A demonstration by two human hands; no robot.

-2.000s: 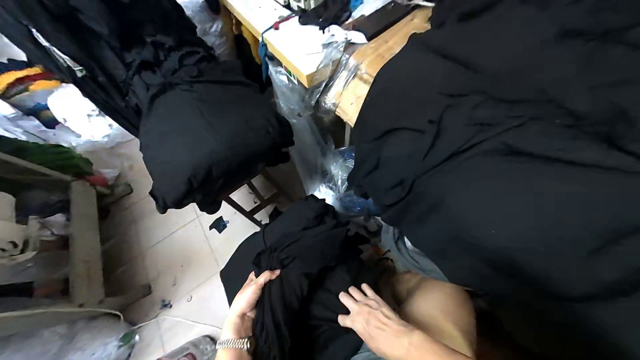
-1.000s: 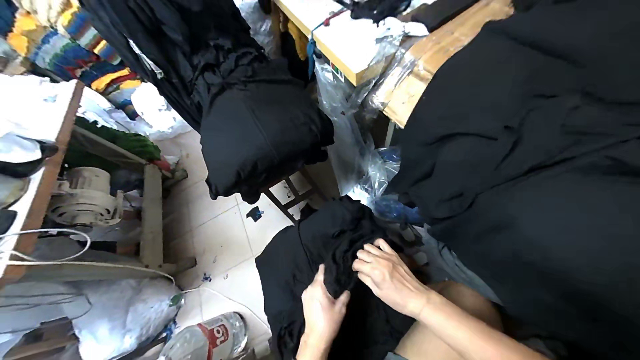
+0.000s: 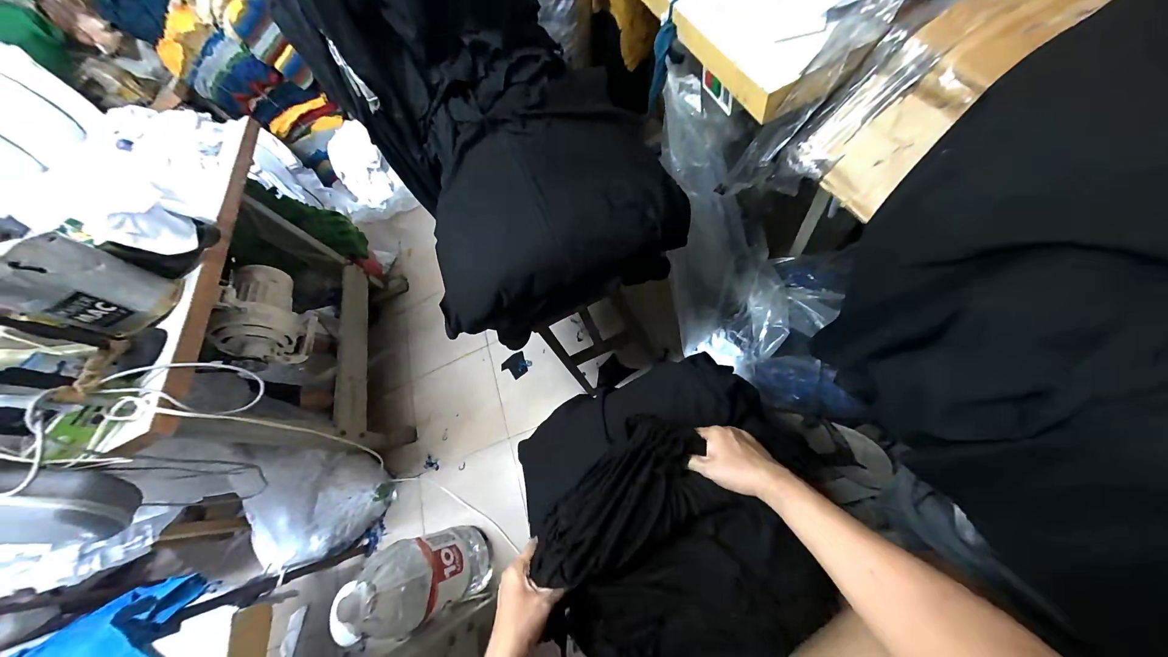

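A gathered bundle of black fabric (image 3: 630,511) lies low in the middle of the head view, over more black cloth. At its lower left end, my left hand (image 3: 525,598) grips the edge, fingers partly hidden by the cloth. My right hand (image 3: 737,459) pinches the upper right end, so the folds stretch between both hands. Beyond them, a pile of black cloth (image 3: 557,201) rests on a dark stool (image 3: 593,351). A large spread of black fabric (image 3: 1031,301) fills the right side.
A sewing machine (image 3: 82,283) stands on a table at left, with a motor (image 3: 260,315) beneath and white cables around. A large plastic bottle (image 3: 415,579) is on the lower left. Clear plastic sheeting (image 3: 721,228) hangs by a wooden table (image 3: 894,119). Scraps lie on the tiled floor (image 3: 456,392).
My hands were close together on the black cloth a second ago; now they are apart, with the gathered fabric drawn out between them. The view has swung left.
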